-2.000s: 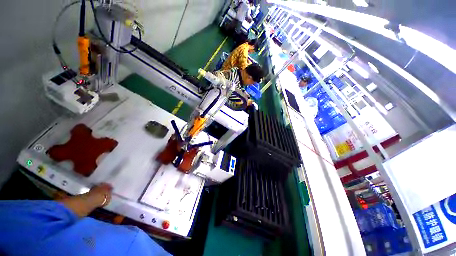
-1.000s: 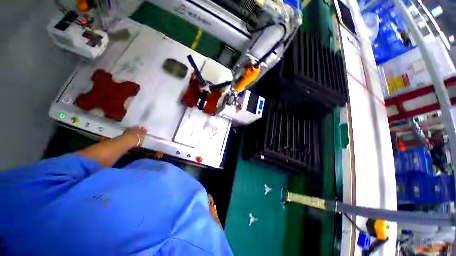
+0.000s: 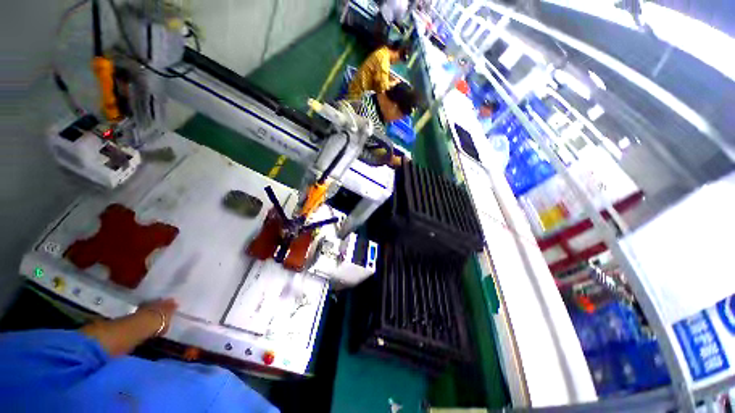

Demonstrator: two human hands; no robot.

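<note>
My left hand (image 3: 161,310) rests on the front edge of the white machine table (image 3: 201,242), with nothing seen in it; its fingers are small and blurred. My right hand is out of view. A black three-legged base assembly (image 3: 285,232) sits on the right reddish-brown fixture plate (image 3: 262,242), its legs spread. An orange-sleeved driver head (image 3: 313,200) is at the base, close to its hub; contact cannot be told. The left reddish-brown fixture plate (image 3: 121,244) is empty.
A second orange driver (image 3: 105,87) hangs above a white feeder box (image 3: 93,152) at left. Another white feeder (image 3: 355,262) stands right of the base. Black slotted trays (image 3: 415,302) stand on the green bench beside a long white shelf (image 3: 536,339). Coworkers (image 3: 372,77) sit farther along.
The view dipped toward the bench and swung back up. My left hand stays on the table's front edge. The driver head keeps close to the base assembly.
</note>
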